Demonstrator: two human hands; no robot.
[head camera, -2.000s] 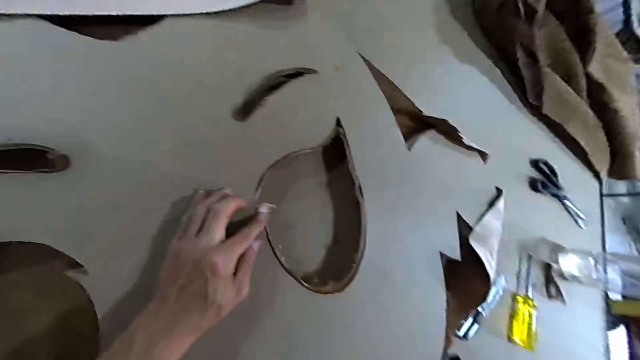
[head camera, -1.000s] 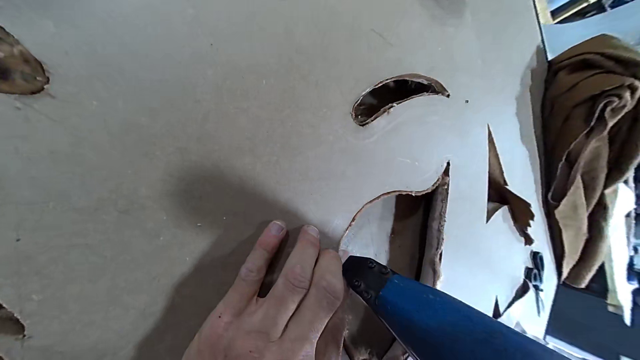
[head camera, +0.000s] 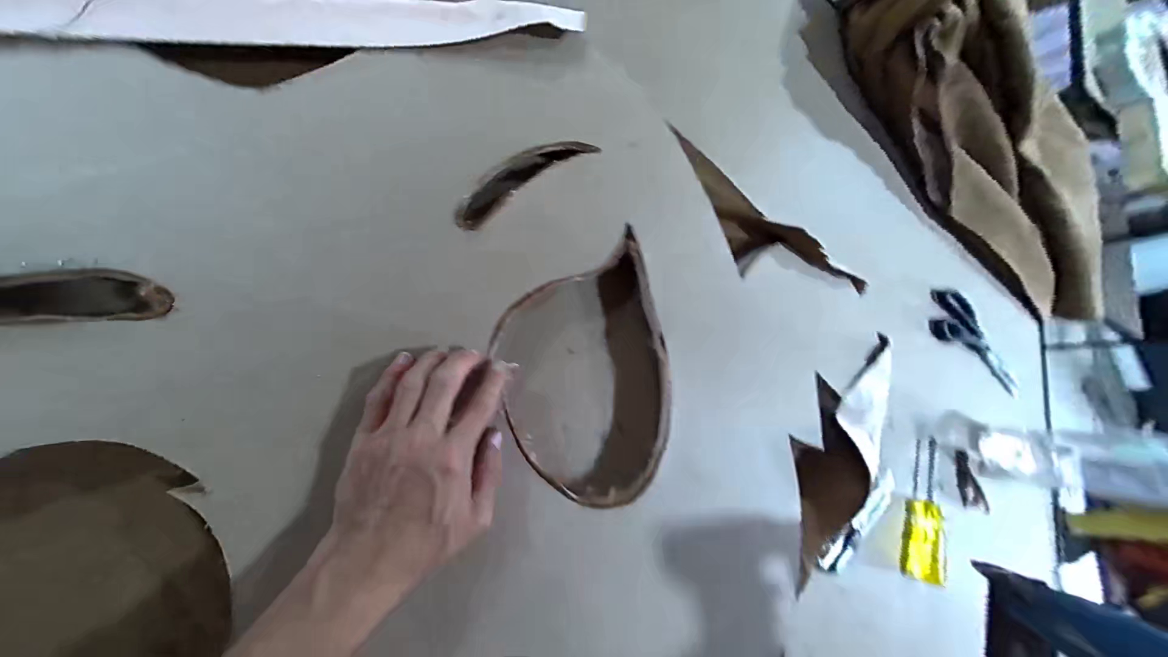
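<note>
My left hand (head camera: 420, 456) reaches in from the lower left, its fingertips touching the left rim of a teardrop-shaped opening (head camera: 561, 392) in a pale sheet. Whether the fingers pinch the rim cannot be told. The opening has a brown edge, and a dark brown band lines its right side. Above it lies a narrow curved opening (head camera: 525, 178). A blue and black tool (head camera: 1058, 616) shows partly at the lower right corner, apart from the opening. My right hand is outside the view.
Brown scraps (head camera: 744, 214) lie right of the opening, with another brown and white piece (head camera: 835, 465) lower down. Dark-handled scissors (head camera: 972, 338) and a yellow-handled tool (head camera: 923, 543) lie near the right edge. Bunched brown fabric (head camera: 995, 155) is at the upper right.
The blue tool, whose tip was at the opening's left rim beside my left hand one second ago, is now away at the lower right. The view has shifted strongly.
</note>
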